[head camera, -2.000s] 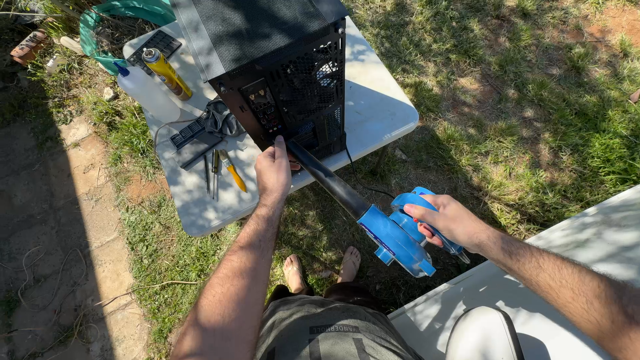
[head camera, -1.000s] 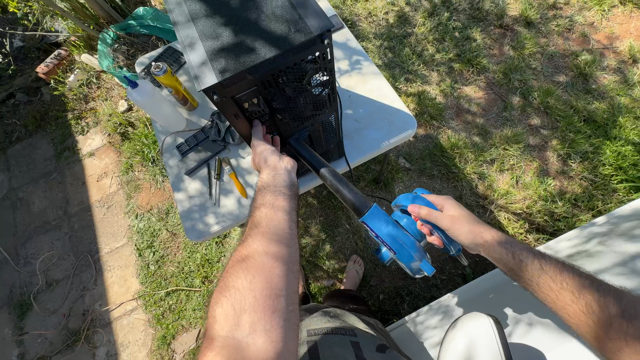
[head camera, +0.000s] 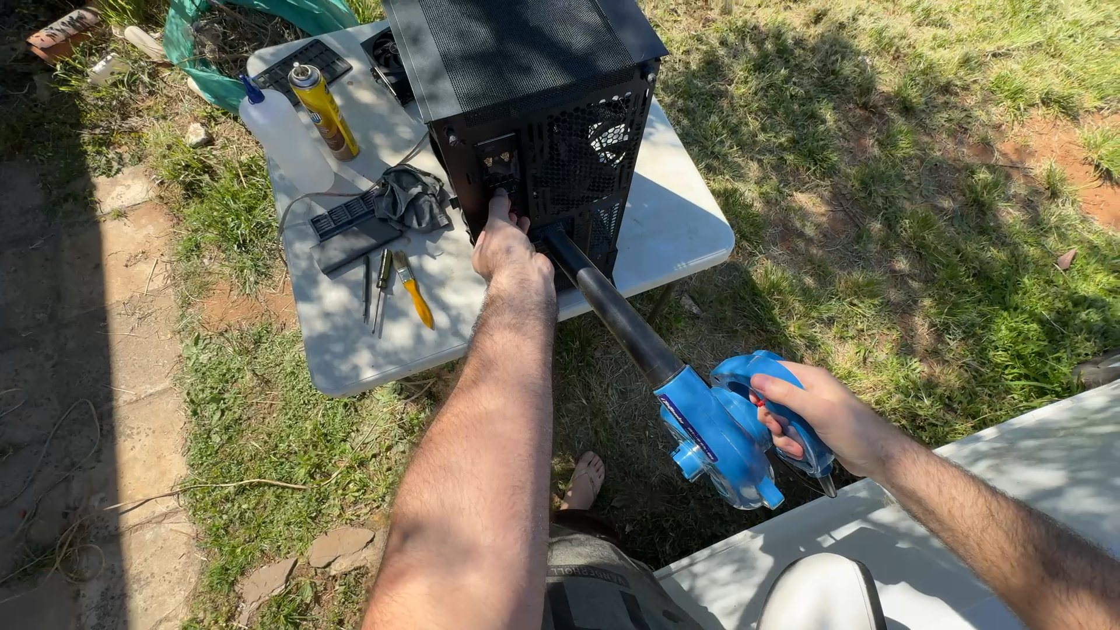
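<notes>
A black computer tower case (head camera: 560, 157) with perforated panels stands on a white folding table (head camera: 682, 201). My right hand (head camera: 809, 411) is wrapped around the handle of a blue electric blower (head camera: 717, 429). The blower's black nozzle tube (head camera: 621, 319) slants up to the lower part of the case's perforated side, where its tip is partly hidden. My left hand (head camera: 510, 241) is at the case's left part, its fingers reaching to a narrow opening; their tips are hard to see, so whether they grip anything is unclear.
Left of the case lie a yellow spray can (head camera: 332, 118), a translucent bottle (head camera: 284, 140), a dark cloth (head camera: 411, 199), black panels (head camera: 354, 245), a yellow-handled brush (head camera: 416, 293) and a screwdriver (head camera: 383, 280). A white surface (head camera: 1041, 472) with a white rounded object (head camera: 822, 595) is at lower right.
My left hand has moved up along the case from near the nozzle tube to the narrow opening. The right hand keeps its hold on the blower.
</notes>
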